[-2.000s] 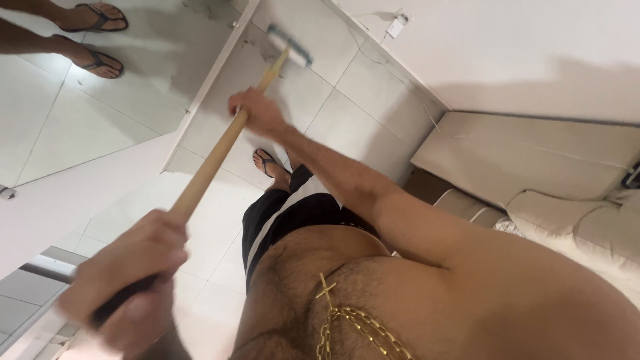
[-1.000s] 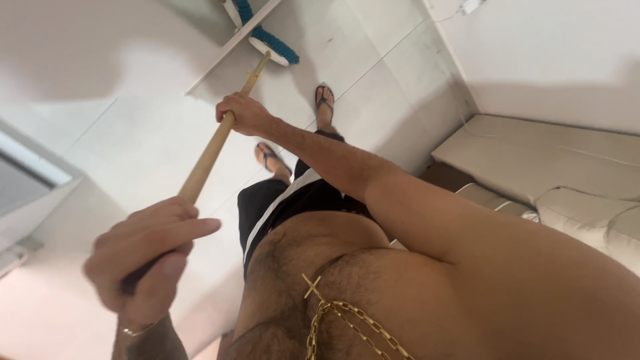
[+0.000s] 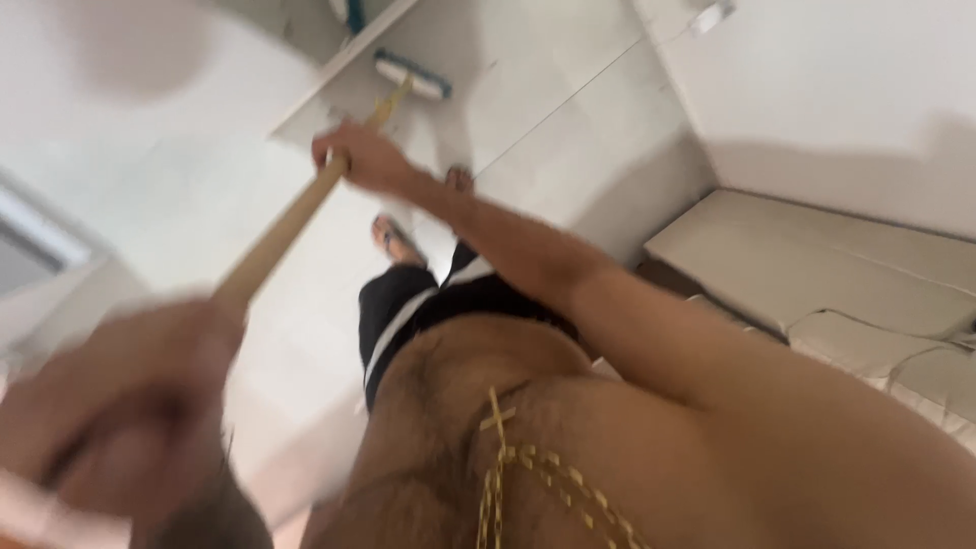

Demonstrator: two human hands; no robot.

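Note:
A broom with a pale wooden handle point(image 3: 282, 229) slants from lower left to upper centre. Its white head with teal bristles point(image 3: 412, 74) is on the tiled floor beside a mirror's pale edge. My right hand point(image 3: 362, 156) wraps the lower part of the handle, near its yellow socket. Large and blurred at lower left, my left hand point(image 3: 130, 404) closes round the handle's upper end, which it mostly hides. A gold chain with a cross point(image 3: 497, 418) hangs over my bare torso.
My feet in flip-flops point(image 3: 393, 240) stand on pale tiles below the broom head. A mirror frame edge point(image 3: 343, 65) crosses at upper left, with a teal-and-white reflection behind it. To the right are a beige sofa point(image 3: 808, 259) and a wall with a white plug or adapter point(image 3: 711, 18).
The broom head is at a different angle beside the mirror edge than one second ago. My left hand's index finger, extended then, is no longer seen extended. Both hands have stayed on the handle.

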